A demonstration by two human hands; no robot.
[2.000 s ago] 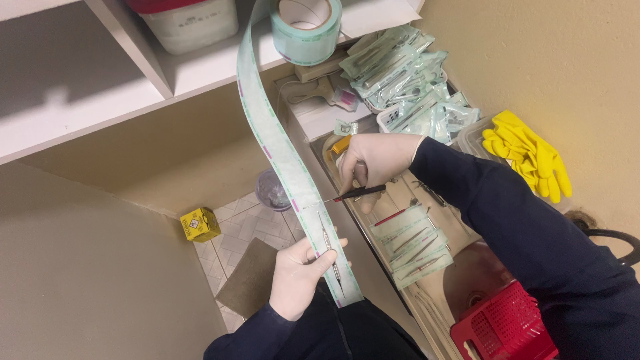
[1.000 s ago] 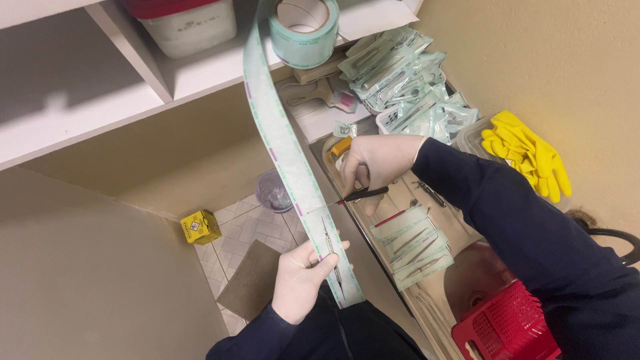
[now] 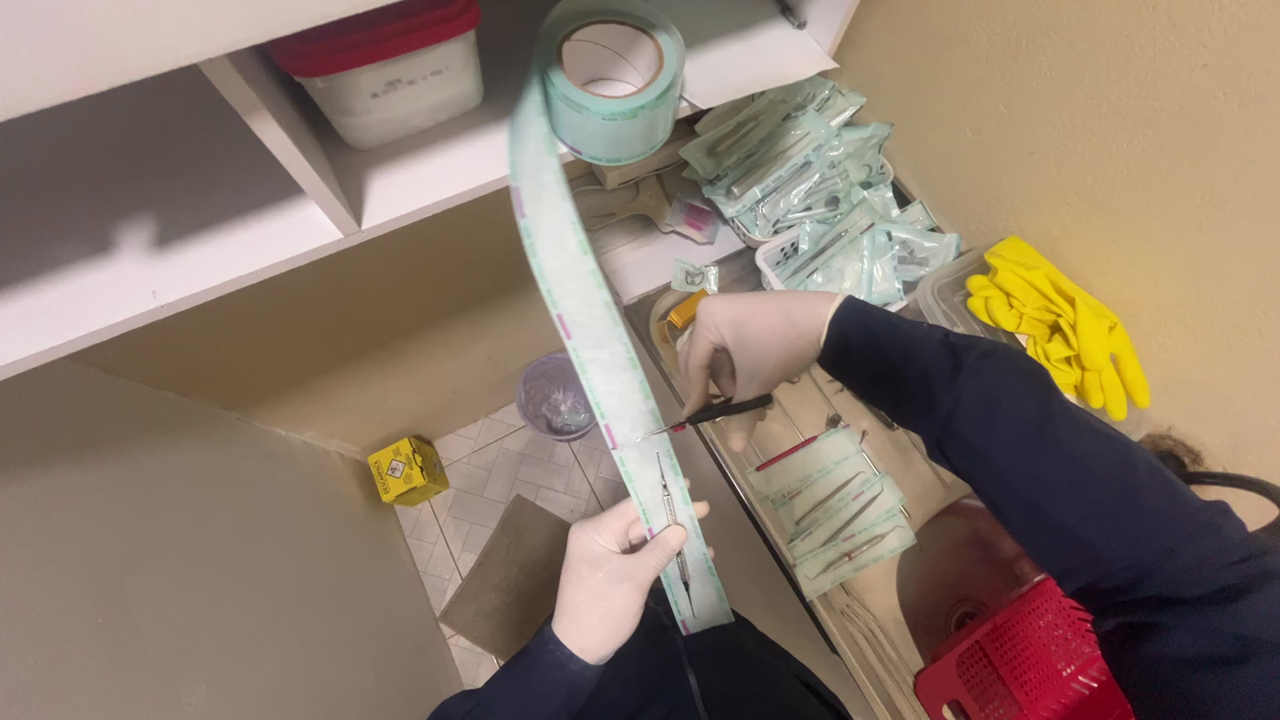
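My gloved left hand (image 3: pixel 620 570) grips the lower end of a sterilization pouch strip (image 3: pixel 585 300), thumb on top. A double-ended metal dental instrument (image 3: pixel 671 510) shows in that end. Up from there the strip runs to its roll (image 3: pixel 612 85) on the shelf. My gloved right hand (image 3: pixel 750 350) is shut on black-handled scissors (image 3: pixel 725 410), whose blades lie at the strip's right part, just above the instrument. Flat pouches with instruments (image 3: pixel 850 530) lie on the counter at the right, near a red-handled instrument (image 3: pixel 787 453).
White baskets (image 3: pixel 775 262) of pouched instruments stand on the counter, with yellow rubber gloves (image 3: pixel 1070 320) beside them. A red plastic basket (image 3: pixel 1030 660) is at the sink (image 3: pixel 960 560). Below are a yellow box (image 3: pixel 407 471) and a bin (image 3: pixel 556 398). A lidded tub (image 3: pixel 390 80) sits on the shelf.
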